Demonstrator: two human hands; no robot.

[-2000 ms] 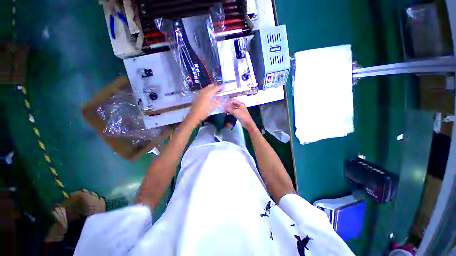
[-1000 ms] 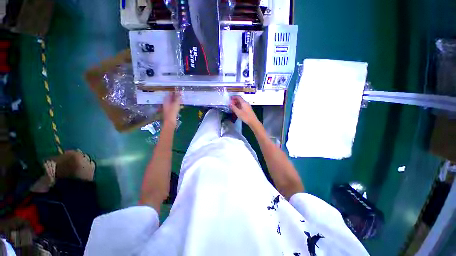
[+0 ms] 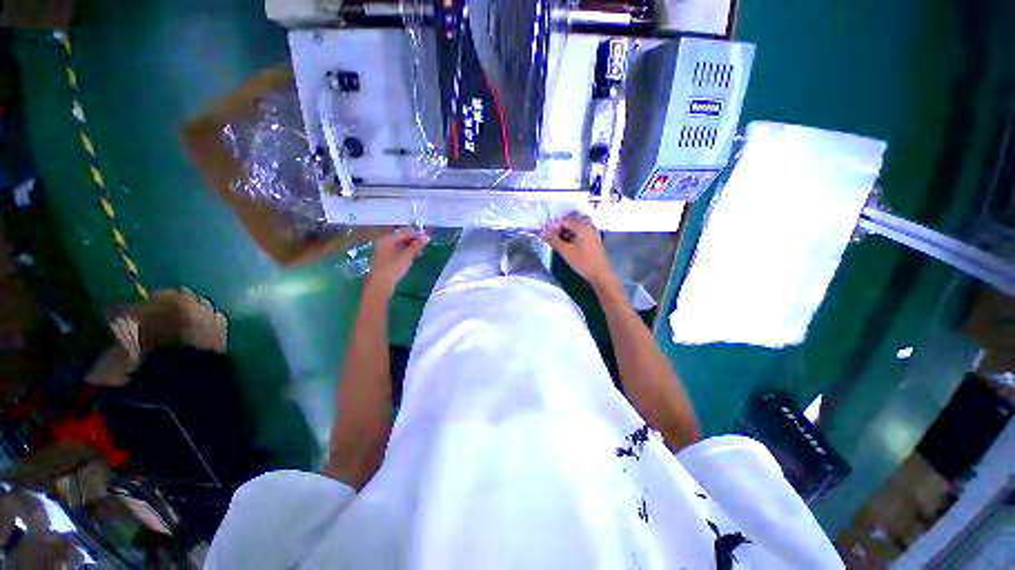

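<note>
A black product box (image 3: 485, 111) with red and white print lies on the pale sealer bed (image 3: 390, 95), inside a loose clear film bag (image 3: 426, 67). The long sealing bar (image 3: 479, 193) runs across the front of the bed. The film reaches past the bar towards me. My left hand (image 3: 398, 252) pinches the film's left front edge. My right hand (image 3: 574, 238) pinches its right front edge, with a small dark item at the fingers that I cannot make out.
A grey control box (image 3: 685, 117) stands right of the bed. A white sheet stack (image 3: 779, 234) lies further right. An open scrap carton (image 3: 267, 239) with clear film scraps (image 3: 267, 156) is at the left. Another black box (image 3: 792, 443) lies at the lower right.
My left hand has moved from over the bar to the film's left front edge. The bar, seen raised or unclear earlier, now lies across the front. The view has shifted closer to the machine.
</note>
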